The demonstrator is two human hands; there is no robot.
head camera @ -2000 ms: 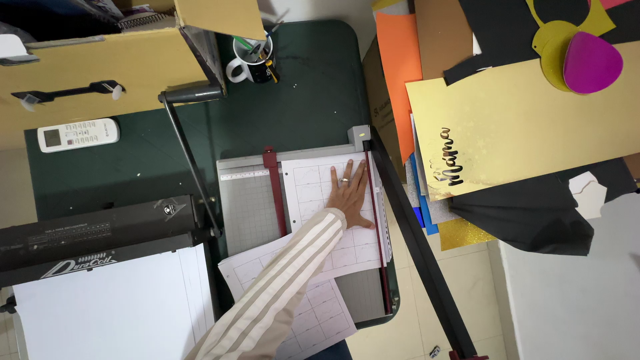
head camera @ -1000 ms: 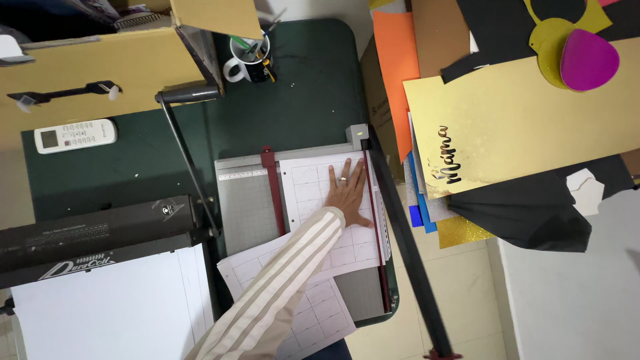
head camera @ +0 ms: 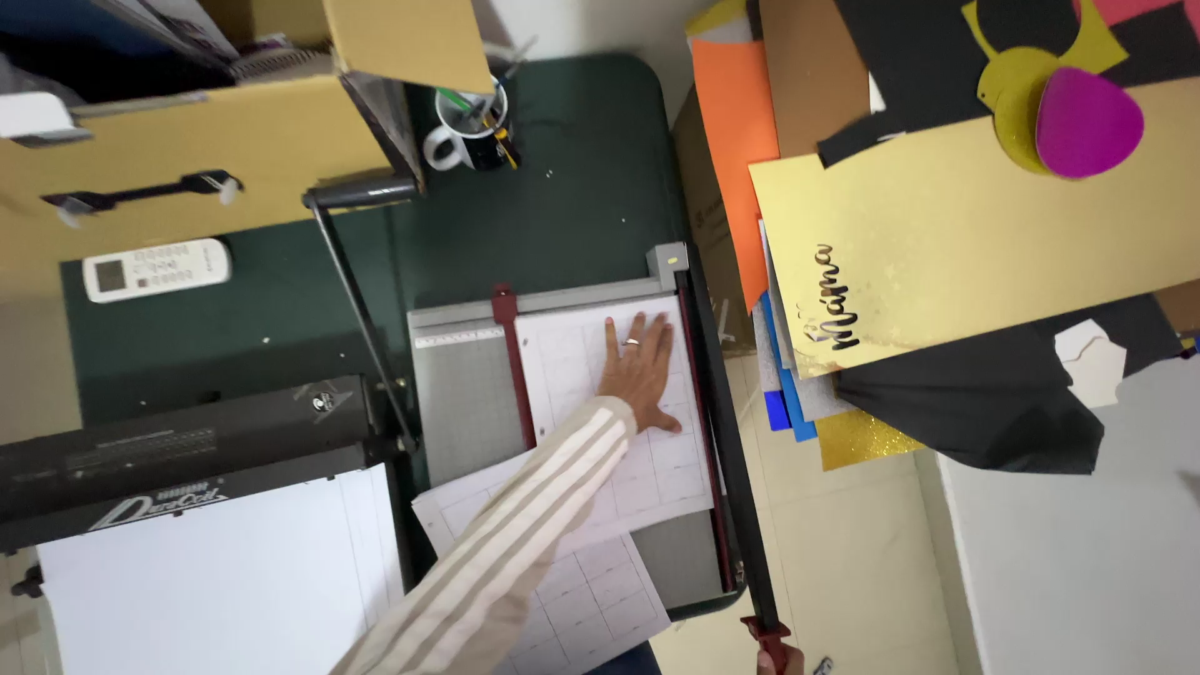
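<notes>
My left hand (head camera: 639, 370), with a ring on one finger, lies spread flat on a printed grid sheet (head camera: 572, 375) on the grey bed of a guillotine paper cutter (head camera: 459, 403). The sheet's right edge runs along the cutter's edge, beside the dark red strip. A dark red guide (head camera: 514, 366) touches its left side. More grid sheets (head camera: 591, 600) lie lower, partly under my striped sleeve. At the bottom edge, my right hand (head camera: 781, 660) is closed on the red handle of the black cutter arm (head camera: 736, 450), which lies low along the bed's right side; the hand is partly cut off.
A black binding machine (head camera: 187, 441) with white paper (head camera: 225, 562) stands left, its lever (head camera: 361, 300) upright near the cutter. A remote control (head camera: 157, 269), a mug of pens (head camera: 472, 122) and a cardboard box (head camera: 262, 187) are behind. Coloured card sheets (head camera: 956, 234) lie at right.
The cutter arm has swung inward to lie closer along the bed's right edge. My right hand now shows on its handle. My left hand stays flat on the sheet.
</notes>
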